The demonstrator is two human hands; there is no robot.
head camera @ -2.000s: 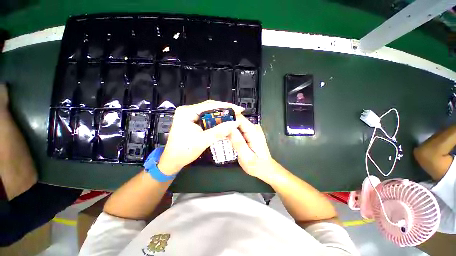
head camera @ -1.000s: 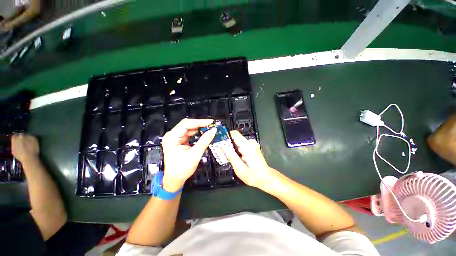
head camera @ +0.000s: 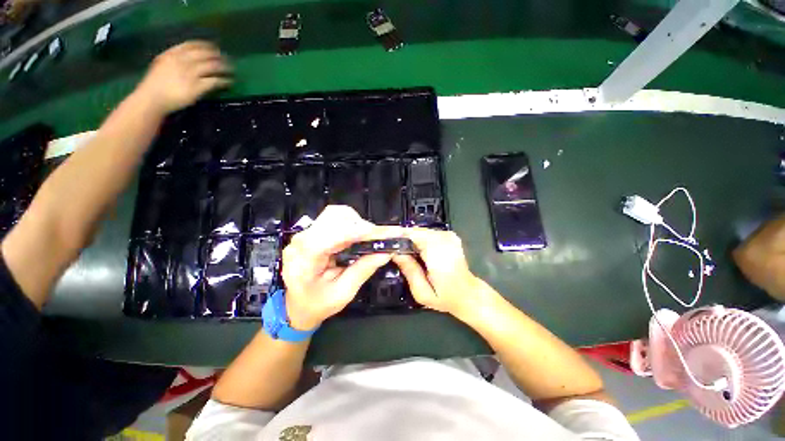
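Note:
A partly assembled phone (head camera: 376,247) shows as a small, thick black piece, seen edge-on above the front part of the tray. My left hand (head camera: 325,267) grips its left end, with a blue strap on the wrist. My right hand (head camera: 437,269) grips its right end. The fingers and thumbs of both hands cover most of it, and its faces are hidden. The black blister tray (head camera: 258,129) lies under and beyond my hands. A phone housing (head camera: 424,188) lies in a right-hand pocket, and another housing (head camera: 261,261) lies in a front pocket.
Another person's arm (head camera: 95,177) reaches over the tray's left side to the green conveyor belt (head camera: 465,52), which carries several phone units. A smartphone (head camera: 515,202) lies right of the tray. A white charger (head camera: 641,209) with cord and a pink fan (head camera: 719,362) are at the right.
The piece in my hands has tilted edge-on, so the blue board and white keypad area no longer show. The other person's arm has reached forward over the tray's left corner.

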